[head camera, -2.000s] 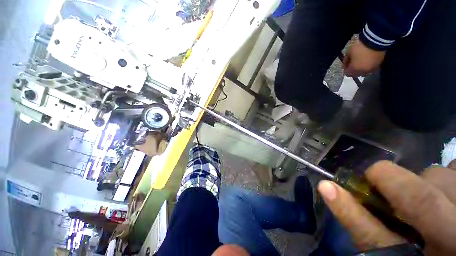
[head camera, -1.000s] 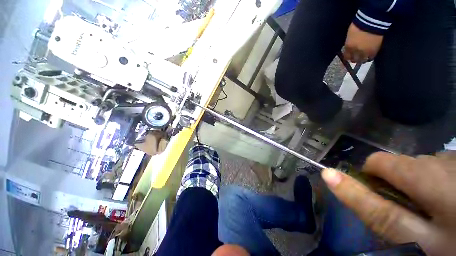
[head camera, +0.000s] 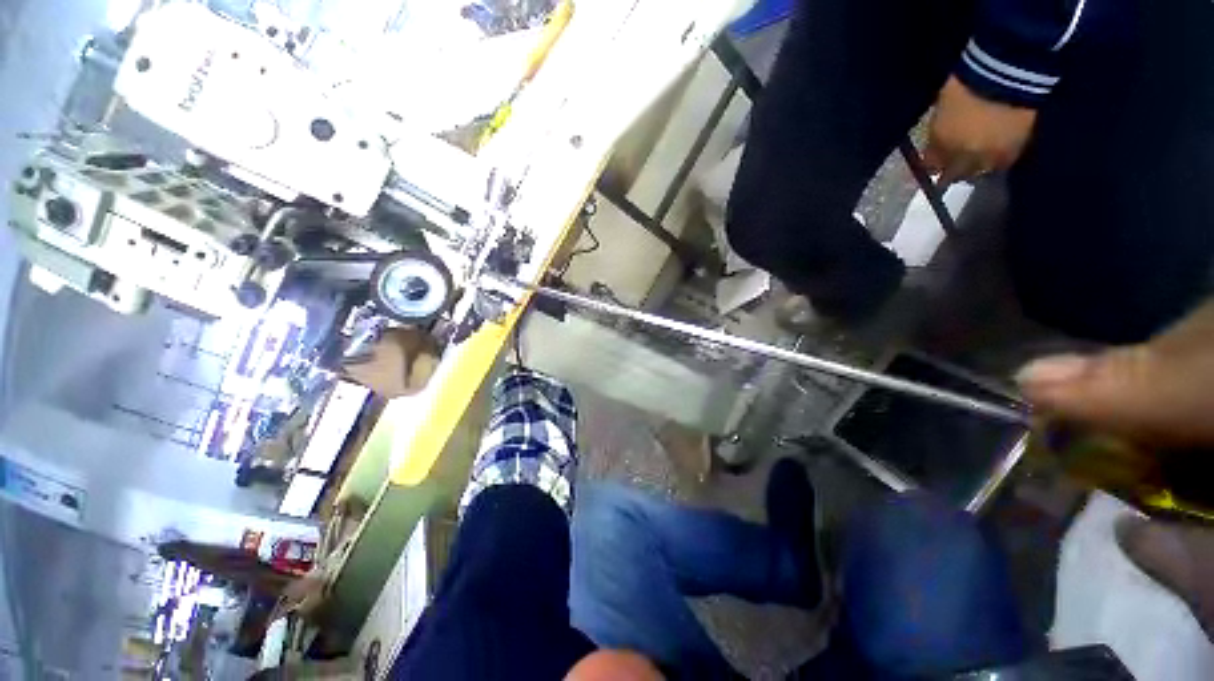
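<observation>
My right hand (head camera: 1132, 389) is at the right edge, partly cut off and blurred, closed around the yellow and black handle of a long screwdriver (head camera: 746, 343). Its thin silver shaft runs left to small metal parts at the table edge, beside the dark round wheel (head camera: 413, 289) of the white sewing machine (head camera: 253, 127). The exact contact point of the tip is unclear. A dark sleeve with a plaid cuff (head camera: 526, 432) reaches up to the table edge. A brownish shape (head camera: 393, 362) below the wheel may be my left hand, but its grip cannot be made out.
The white table top (head camera: 579, 140) has a yellow edge strip. A seated person's hand (head camera: 979, 131) and dark-clothed legs are at upper right. A dark treadle (head camera: 912, 423) and metal stand are below. Jeans-clad legs (head camera: 666, 552) are at bottom centre. White cloth (head camera: 1132, 599) is at lower right.
My right hand and the screwdriver handle have moved right and up, so the shaft lies flatter and shows more length. The tip stays near the wheel. White cloth now shows at lower right.
</observation>
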